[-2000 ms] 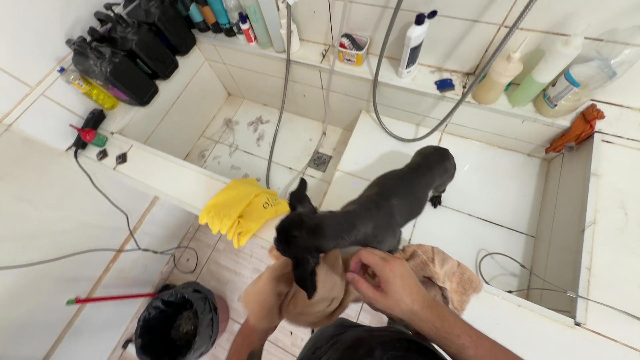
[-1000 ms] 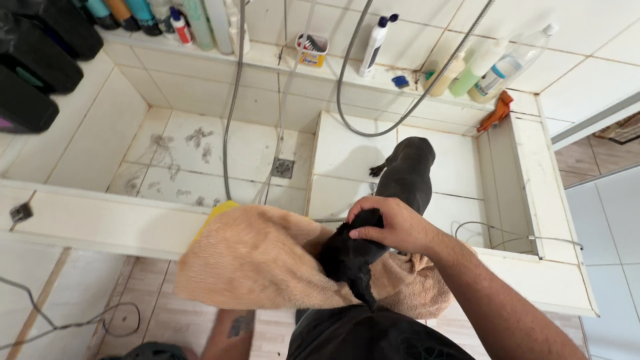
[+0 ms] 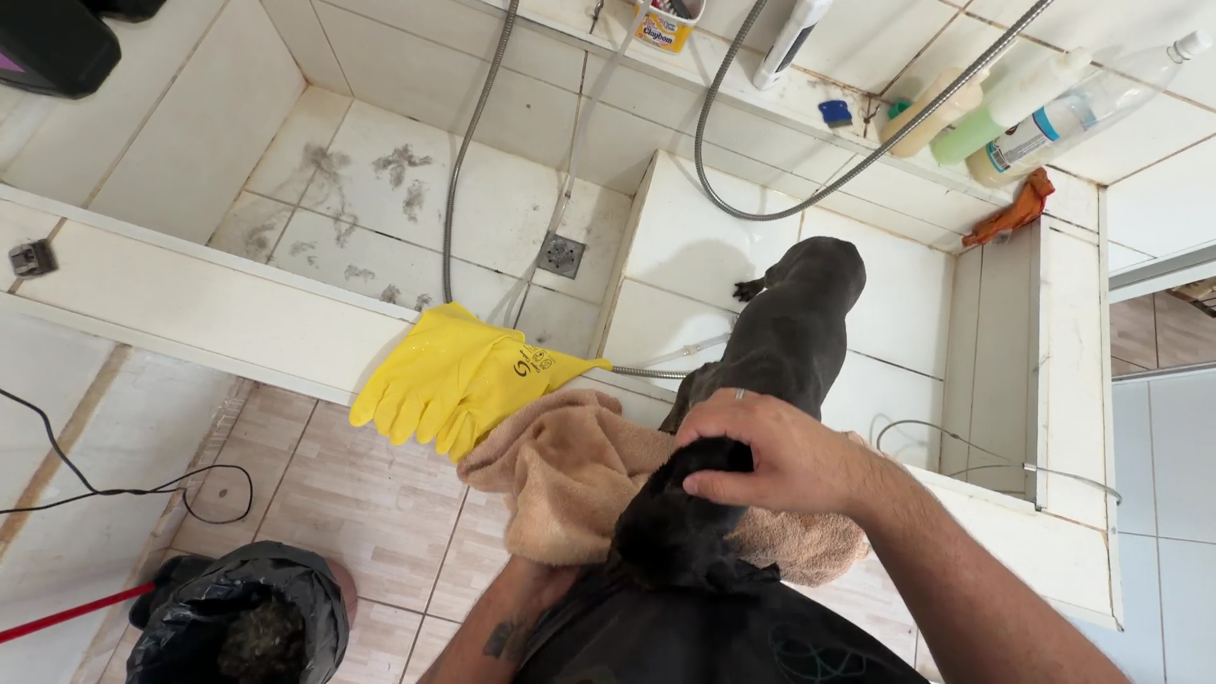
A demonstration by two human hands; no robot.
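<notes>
A black dog [image 3: 798, 323] stands on the tiled tub's raised part, its head turned down against my dark clothing. My right hand [image 3: 769, 451] is curled over the dog's head and neck, thumb on one side and fingers on the other. Under and beside the head lies a tan towel [image 3: 579, 475], which hangs over the tub's edge on both sides of the dog. My left hand is hidden beneath the towel; only its wrist and forearm show. A pair of yellow rubber gloves [image 3: 456, 375] drapes over the tub's rim, left of the towel.
A metal shower hose [image 3: 465, 161] hangs into the tub near the drain [image 3: 560, 255], with loose hair on the tiles. Bottles [image 3: 1035, 123] and a blue comb [image 3: 836, 113] stand or lie on the back ledge. At lower left is a lined bin [image 3: 247, 608] near a black cable [image 3: 123, 492].
The dog's head has turned from the left down toward my body. My right hand has moved onto its head. The towel, spread wide to the left one second ago, is now bunched and shows the gloves.
</notes>
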